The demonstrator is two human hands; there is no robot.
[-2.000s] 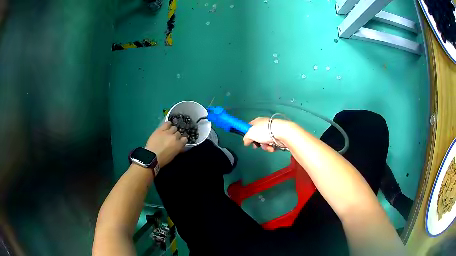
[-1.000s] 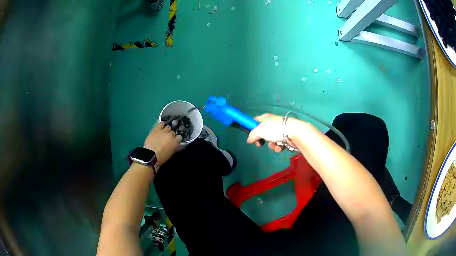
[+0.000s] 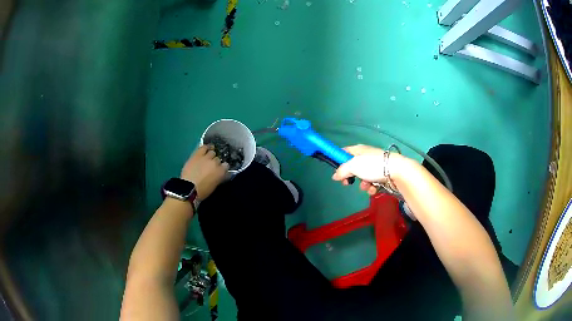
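Observation:
A white plastic tub (image 3: pixel 247 145) is tilted beside my knee, with dark grey pieces (image 3: pixel 227 152) inside. My left hand (image 3: pixel 204 168), with a watch on the wrist, grips the tub's near-left rim with the fingertips curled inside by the pieces. The palm side and thumb are hidden. My right hand (image 3: pixel 367 168) holds a blue air blow gun (image 3: pixel 313 142) by its handle, right of the tub. Its thin nozzle points left toward the tub's rim. A thin hose curves behind my right wrist.
A red plastic stool (image 3: pixel 338 229) is between my legs. A wood-topped table edge (image 3: pixel 560 147) runs down the right, with a blue-rimmed plate of tan pieces (image 3: pixel 561 263) and a cut-off plate of dark pieces above. Grey metal legs (image 3: pixel 480 28) stand upper right. Yellow-black tape marks the green floor.
My right hand and the blow gun have moved right, farther from the tub. My left hand stays at the tub's near-left rim. The view has shifted slightly.

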